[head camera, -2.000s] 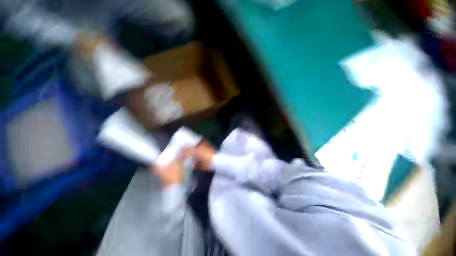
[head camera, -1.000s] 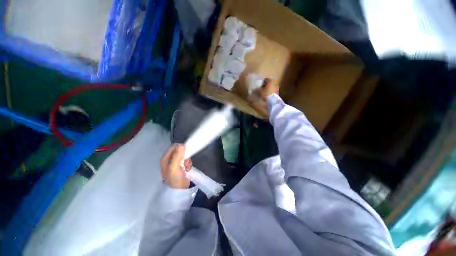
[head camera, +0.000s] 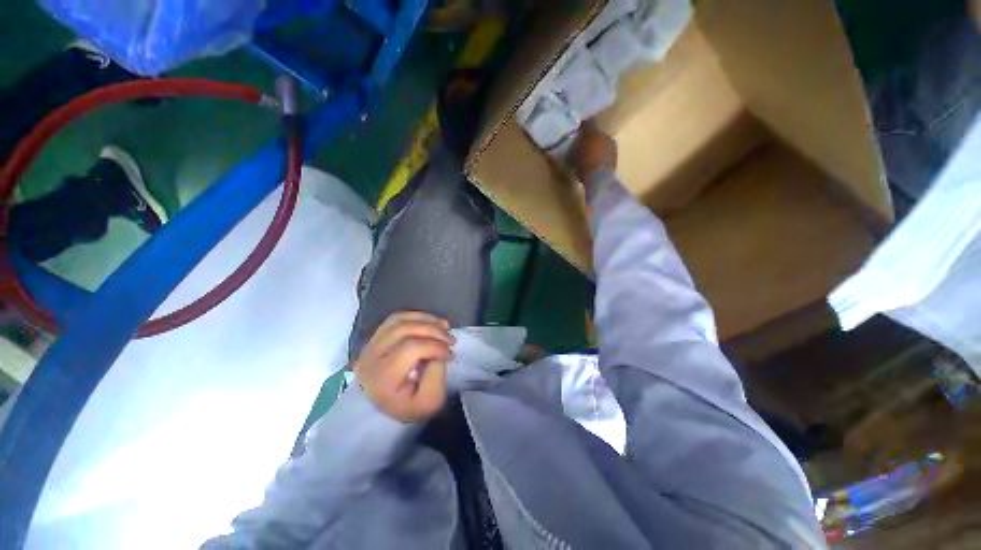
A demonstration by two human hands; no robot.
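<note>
The open brown carton lies ahead, with several white wrapped parts along its left wall. My right hand reaches into its near left corner, its fingers on a wrapped part; the fingertips are partly hidden. My left hand is curled above my lap. A white foam sheet extends from behind it to the right, and a bit of white shows between the fingers. Another white piece lies on my lap.
A blue trolley bar and red cord loop are at the left, above a large white foam mass. A shoe shows behind them. White foam strips are at the right, beside a grey garment.
The view has shifted and the carton appears closer. My right hand has brought the wrapped part to the corner beside the others. My left hand is more curled, with less foam showing.
</note>
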